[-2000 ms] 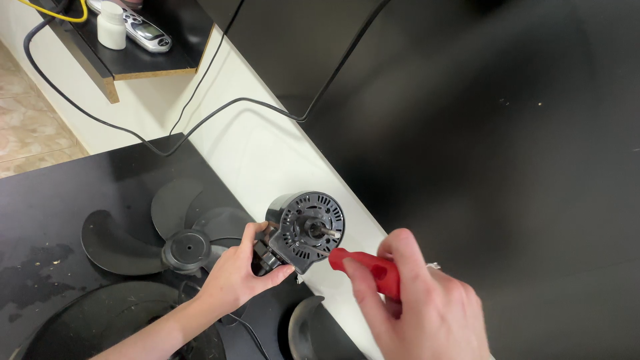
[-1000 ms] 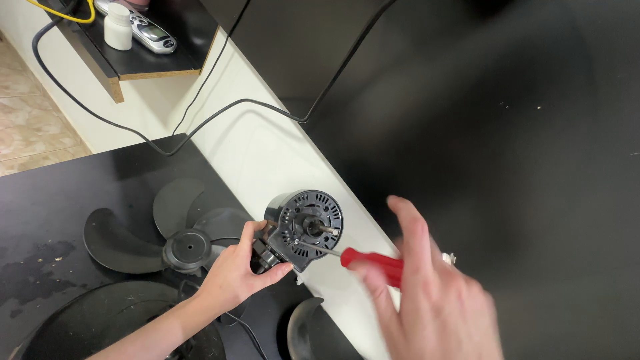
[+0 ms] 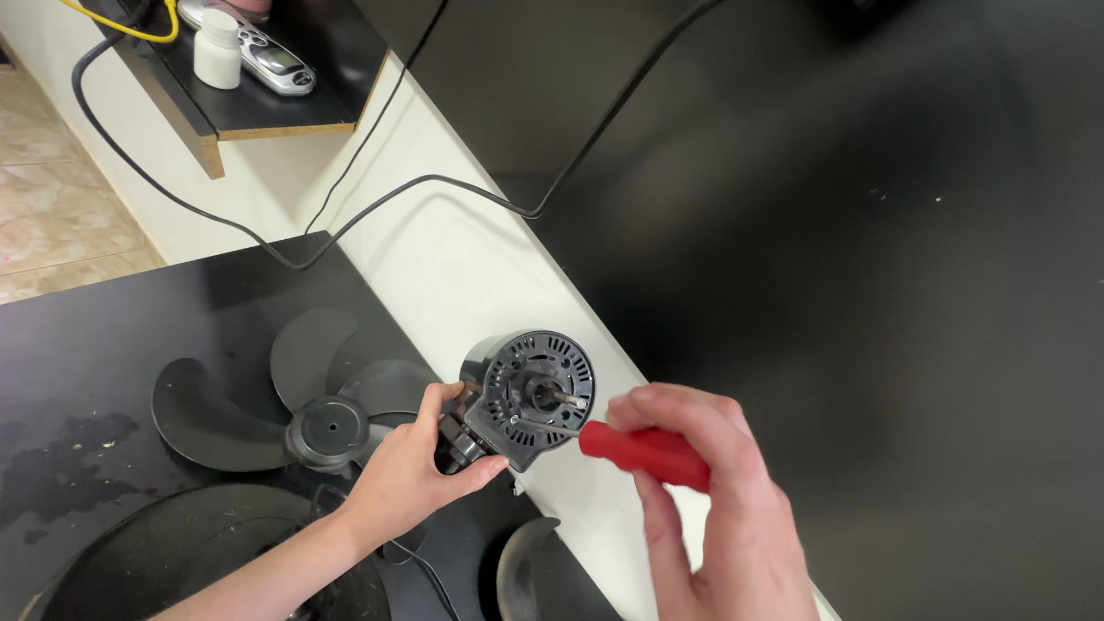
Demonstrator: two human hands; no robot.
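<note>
A black fan motor housing (image 3: pixel 542 397) with vent slots and a metal shaft faces up near the middle of the view. My left hand (image 3: pixel 410 466) grips its neck from the lower left, thumb and fingers on either side. In my right hand (image 3: pixel 724 483) is a screwdriver with a red handle (image 3: pixel 647 453), held between thumb and fingers at the right of the motor. The screwdriver's thin shank crosses the motor face below the shaft, and its tip is at a small screw spot (image 3: pixel 515 420) on the lower left of the face.
A black fan blade (image 3: pixel 328 431) lies on the dark table (image 3: pixel 216 285) at left, above a round black part (image 3: pixel 207 552). A black cable (image 3: pixel 431 178) runs across the white ledge (image 3: pixel 431 259). A shelf (image 3: pixel 345 108) holds a white bottle (image 3: pixel 217 52) and a silver handset (image 3: pixel 272 56).
The screwdriver's tip, clear of the motor's lower-left face two seconds ago, now meets it. The fingers of my right hand have closed around the red handle after being spread one second ago.
</note>
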